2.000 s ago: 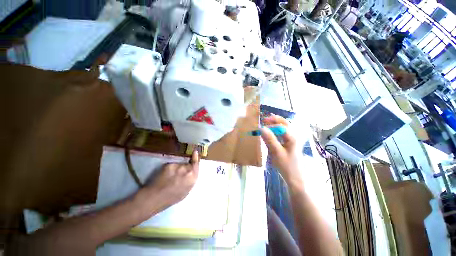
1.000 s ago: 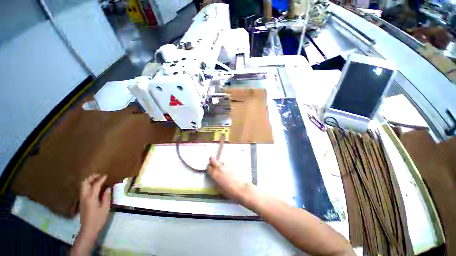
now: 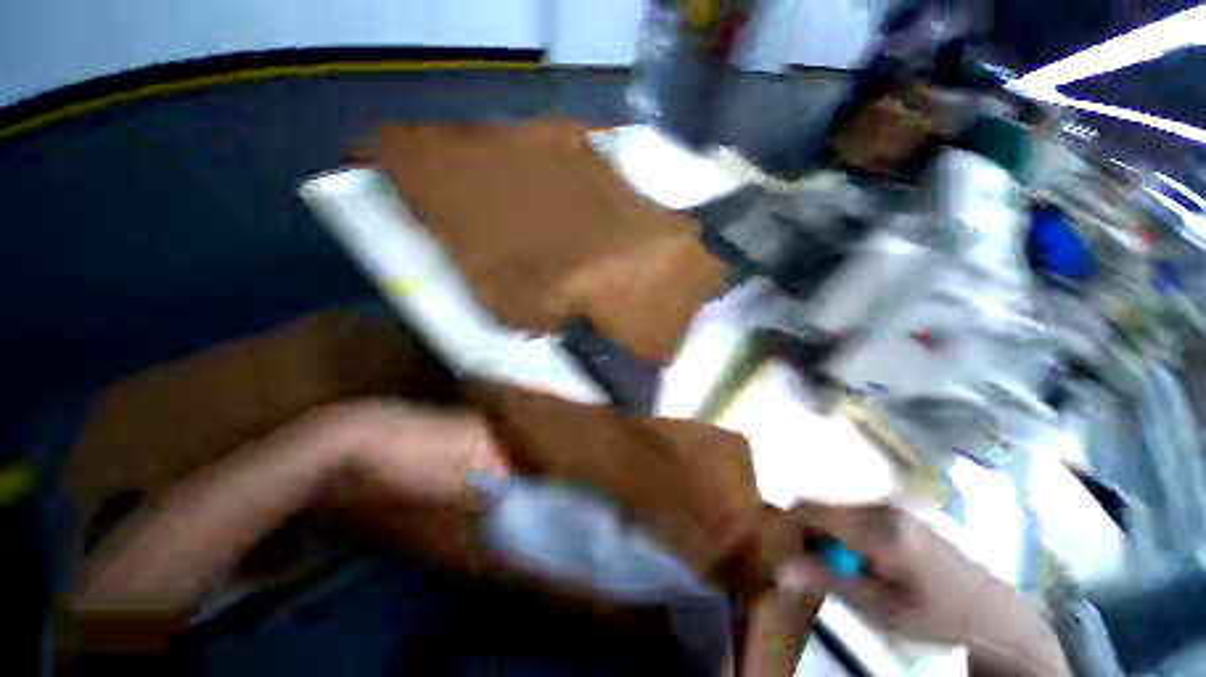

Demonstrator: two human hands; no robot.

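Observation:
The view is strongly blurred. A brown bag panel (image 3: 622, 443) lies or hangs between my hands, in front of the table's edge. My left hand (image 3: 430, 456) is at its left end; its fingers are too blurred to tell whether they grip it. My right hand (image 3: 913, 569) is at the panel's right end, closed around a small teal-handled tool (image 3: 843, 559). A narrow brown strip hangs below the right hand. The white template (image 3: 820, 450) shows behind, beside the machine head (image 3: 913, 337).
More brown panels (image 3: 529, 218) lie on the white table (image 3: 410, 278) behind. Brown sheets (image 3: 238, 390) also lie low at the left. A blurred pale grey patch (image 3: 569, 536) is below the panel. A yellow-lined floor edge runs along the top left.
The view has swung left and down, so the machine is now at the right. The panel is away from the machine, between my hands. The right hand has left the strap at the template.

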